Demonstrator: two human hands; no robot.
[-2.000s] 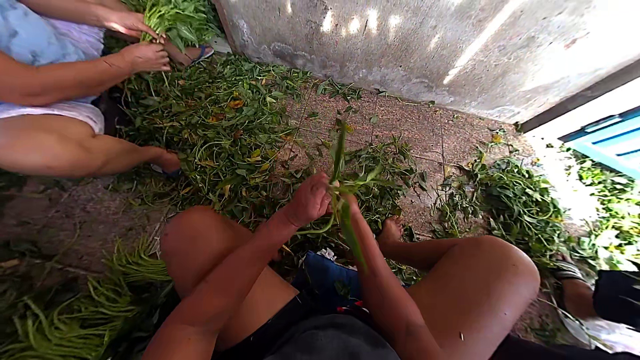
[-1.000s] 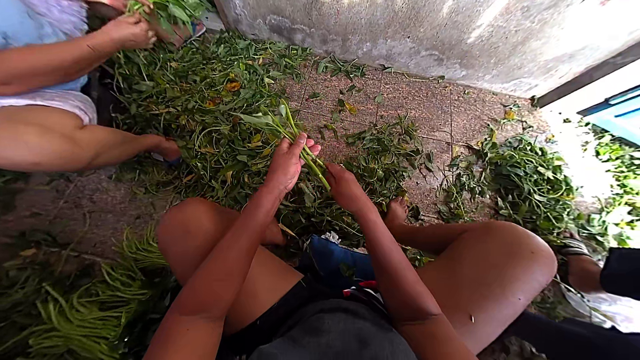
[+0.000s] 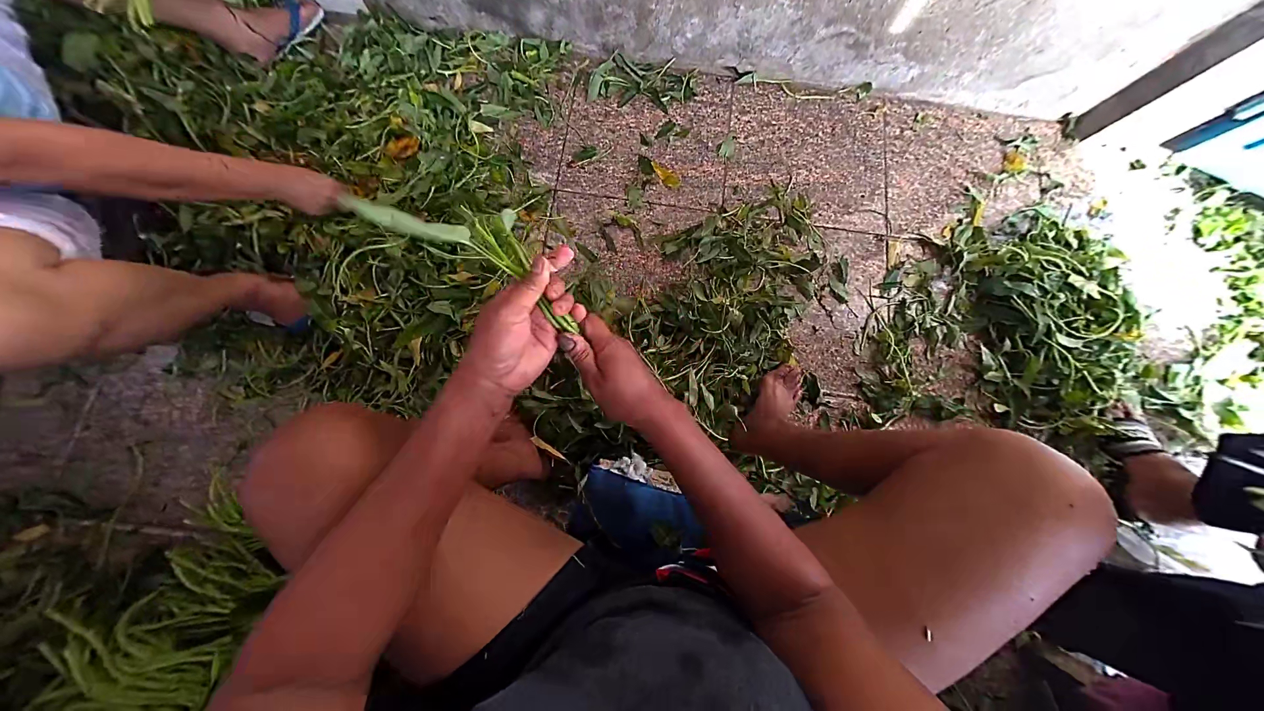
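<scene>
A small bunch of green leafy stems [image 3: 502,247] lies in my left hand [image 3: 518,321], whose fingers are closed around it, with the leafy end pointing up and left. My right hand [image 3: 607,365] pinches the lower stem ends, touching the fingers of my left hand. Beneath and beyond both hands, cut greens [image 3: 415,247] are spread thickly over the floor. A co-worker's hand [image 3: 311,190] reaches in from the left, close to a pale green blurred leaf or stem [image 3: 405,219] that extends to the top of my bunch.
A blue pouch or container [image 3: 632,509] sits between my legs. Long green pods or stems [image 3: 148,632] are piled at lower left. Another heap of greens [image 3: 1062,296] lies on the right, near a person's foot [image 3: 1160,484]. A concrete wall [image 3: 750,39] bounds the speckled tile floor.
The co-worker's hand has come down and right from the upper left toward my bunch. My hands have drawn closer together since one second ago.
</scene>
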